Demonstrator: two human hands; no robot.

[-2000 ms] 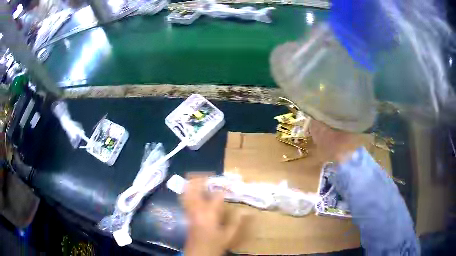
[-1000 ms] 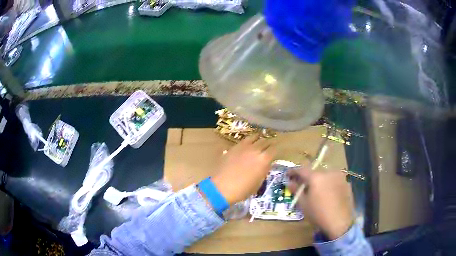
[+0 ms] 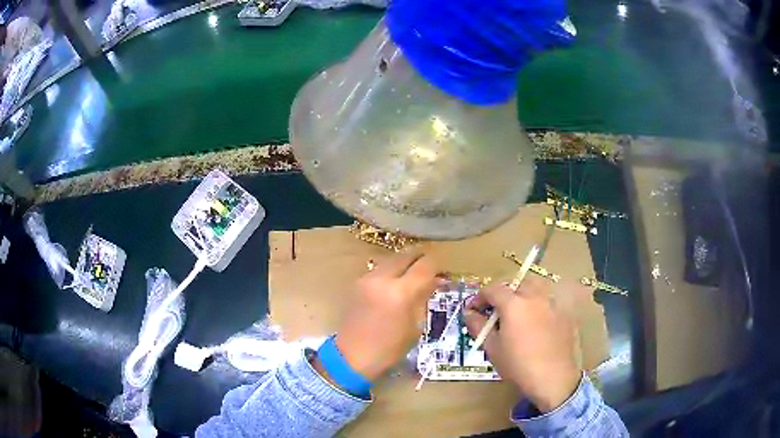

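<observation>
An open white housing (image 3: pixel 434 364) with a circuit board lies on the cardboard mat (image 3: pixel 312 282). My left hand (image 3: pixel 381 312), with a blue wristband, is at the housing's upper left edge; what its fingertips hold, if anything, is unclear. A brass strip (image 3: pixel 466 280) lies along the housing's top edge. My right hand (image 3: pixel 534 342) grips a pointed white stick (image 3: pixel 528 263), its lower end inside the housing. The hand hides the housing's right side.
A translucent hood (image 3: pixel 415 154) with a blue collar hangs over the mat's back edge and partly hides a brass pile (image 3: pixel 381 237). More brass strips (image 3: pixel 571 218) lie at right. Two housings (image 3: pixel 218 218) (image 3: pixel 100 269) and bagged cords (image 3: pixel 154 334) lie left. A green belt (image 3: pixel 214 85) runs behind.
Since two seconds ago, my left hand has moved from the bagged cord to the housing, and the white stick now shows in my right hand. The view has shifted; the hood appears further left.
</observation>
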